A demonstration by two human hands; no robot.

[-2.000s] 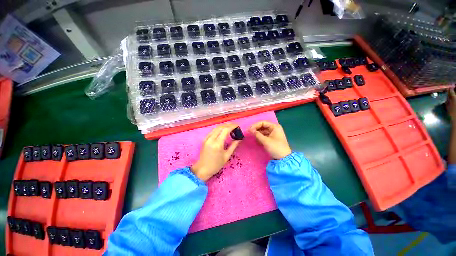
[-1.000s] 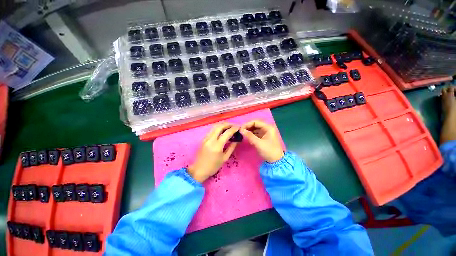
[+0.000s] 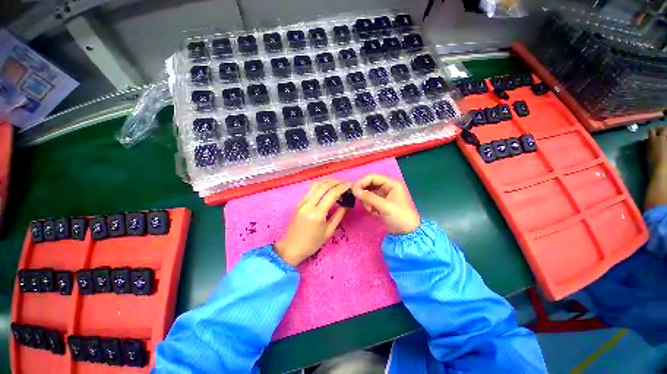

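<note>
My left hand (image 3: 313, 223) holds a black plastic housing (image 3: 346, 198) in its fingertips above the upper part of the pink mat (image 3: 351, 277). My right hand (image 3: 387, 204) is at the housing's right side, thumb and forefinger close together near it. Whether the right fingertips hold a tiny part is too small to tell. Tiny black parts (image 3: 252, 229) lie scattered on the mat, left of and below my left hand.
A clear blister tray (image 3: 191, 172) with rows of black housings stands behind the mat. A red-orange left tray (image 3: 172, 256) holds housings. The right tray (image 3: 552, 256) has housings at its far end. A second blister stack (image 3: 592, 73) and another person's hand (image 3: 657, 172) are far right.
My right hand has moved left to the housing from slightly apart. The housing stays in my left fingertips. The view has shifted slightly.
</note>
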